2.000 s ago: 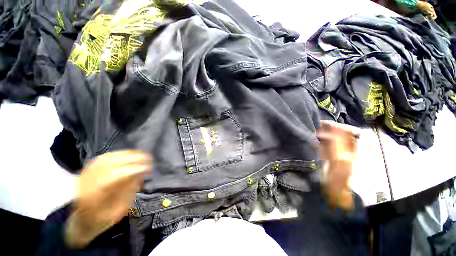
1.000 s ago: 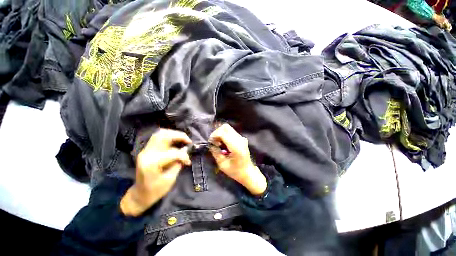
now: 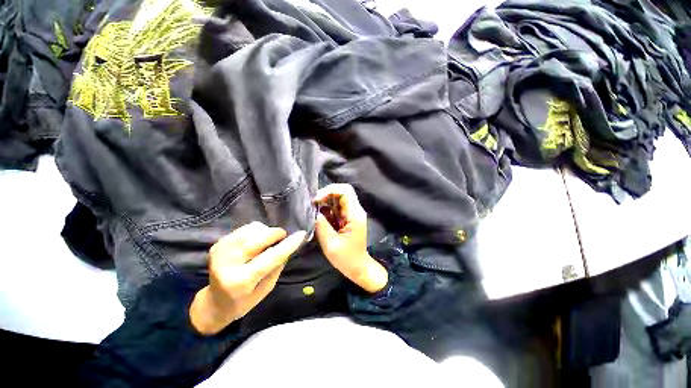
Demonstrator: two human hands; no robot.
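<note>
A dark grey denim jacket (image 3: 356, 151) lies bunched over the table's front edge, with yellow embroidery (image 3: 140, 72) at its upper left and brass-yellow buttons (image 3: 308, 290) near me. My left hand (image 3: 246, 273) pinches a fold of the jacket cloth, thumb and forefinger together. My right hand (image 3: 342, 235) is curled just right of it, fingertips close to the same spot. Something dark red shows inside the right fist, probably the thread snips (image 3: 332, 212); their points cannot be made out clearly.
More dark jackets with yellow embroidery are heaped at the right (image 3: 561, 83) and the far left (image 3: 30, 91). The white table (image 3: 523, 235) has a curved front edge and a joint line at right. Grey cloth hangs below the edge at lower right.
Both hands came together on the jacket, then moved slightly down. The chest pocket seen earlier is now out of sight, and the jacket's front has been shifted and folded differently.
</note>
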